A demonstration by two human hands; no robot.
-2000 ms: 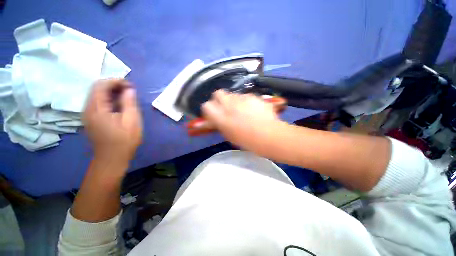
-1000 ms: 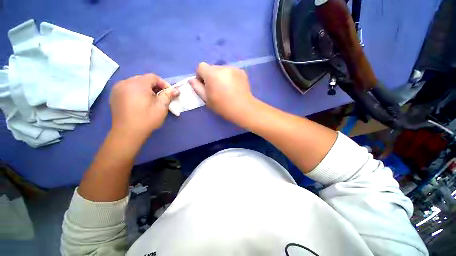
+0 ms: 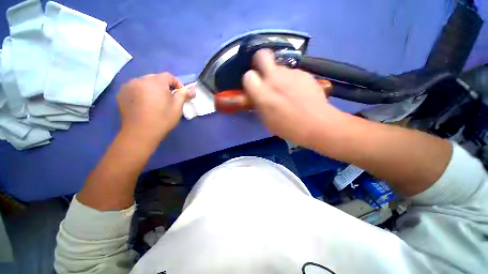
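Note:
A small white fabric piece (image 3: 200, 103) lies on the blue-violet cloth, mid-table. My left hand (image 3: 152, 101) pinches its left end between thumb and fingers. My right hand (image 3: 286, 96) is closed around the reddish-brown handle of the steam iron (image 3: 231, 67); it is slightly blurred. The iron's pointed front with its shiny rim is at the right end of the fabric piece and seems to overlap it. Whether the soleplate presses on it cannot be told.
A fanned pile of flat white pieces (image 3: 75, 59) lies at the left. A thick black hose (image 3: 364, 80) runs from the iron to the right edge. The blue-violet table's front edge is near my body, with clutter below it. A thin dark thread lies beside the pile.
My right hand has let go of the fabric piece and taken hold of the iron, which has moved left from its place at the right. My left hand still holds the piece.

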